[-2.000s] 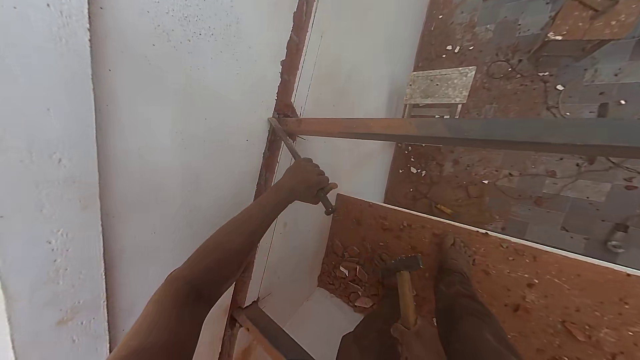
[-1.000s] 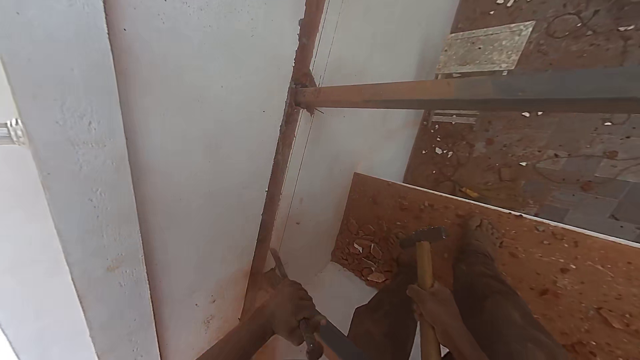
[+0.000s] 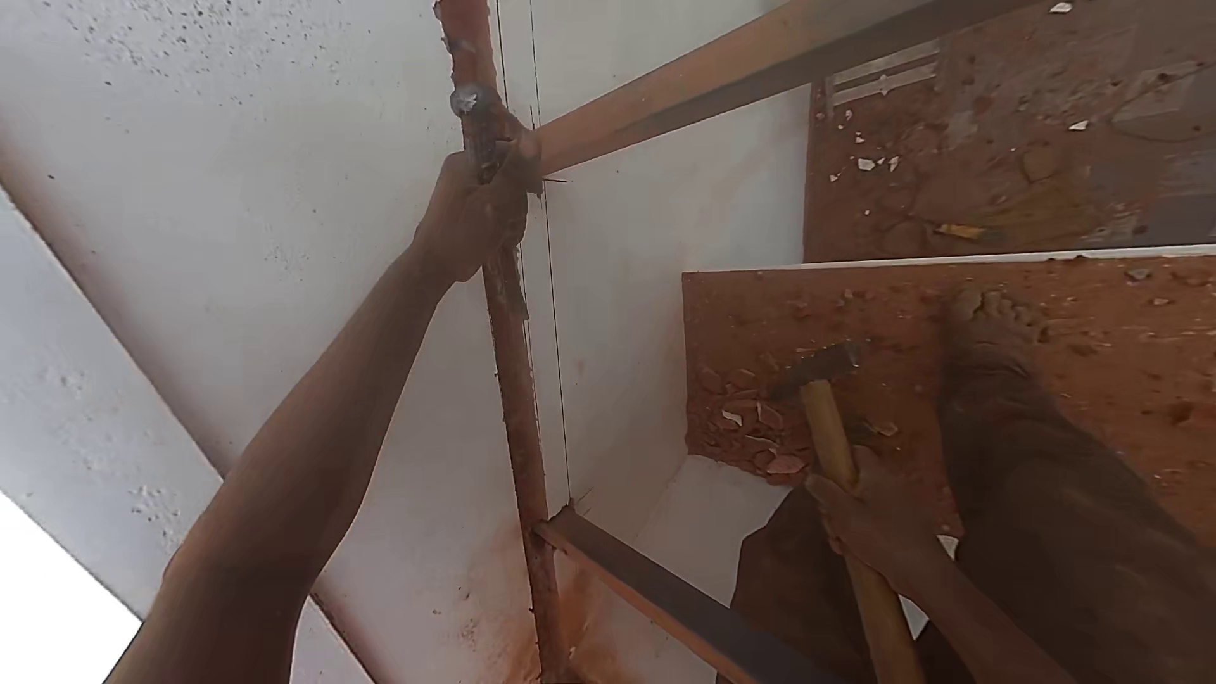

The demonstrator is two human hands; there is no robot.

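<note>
My left hand (image 3: 475,209) is closed around a metal chisel (image 3: 472,100) at the rough channel (image 3: 518,399) cut into the white wall. The chisel's rounded end shows above my fist; its other end is hidden. Just right of this hand, the upper beam (image 3: 665,90) meets the wall. My right hand (image 3: 874,513) grips the wooden handle of a hammer (image 3: 831,366), its dark metal head up, over the reddish, dusty surface at the lower right.
A lower beam (image 3: 665,594) joins the channel near the bottom. Broken chips (image 3: 760,427) lie on the dusty ledge (image 3: 1121,361), beside my bare foot (image 3: 993,318). Beyond its pale edge, the littered floor (image 3: 1007,161) lies lower.
My left hand has risen from low by the lower beam to the upper beam's joint, with the chisel in it. My right hand still holds the hammer. The view has shifted closer to the wall.
</note>
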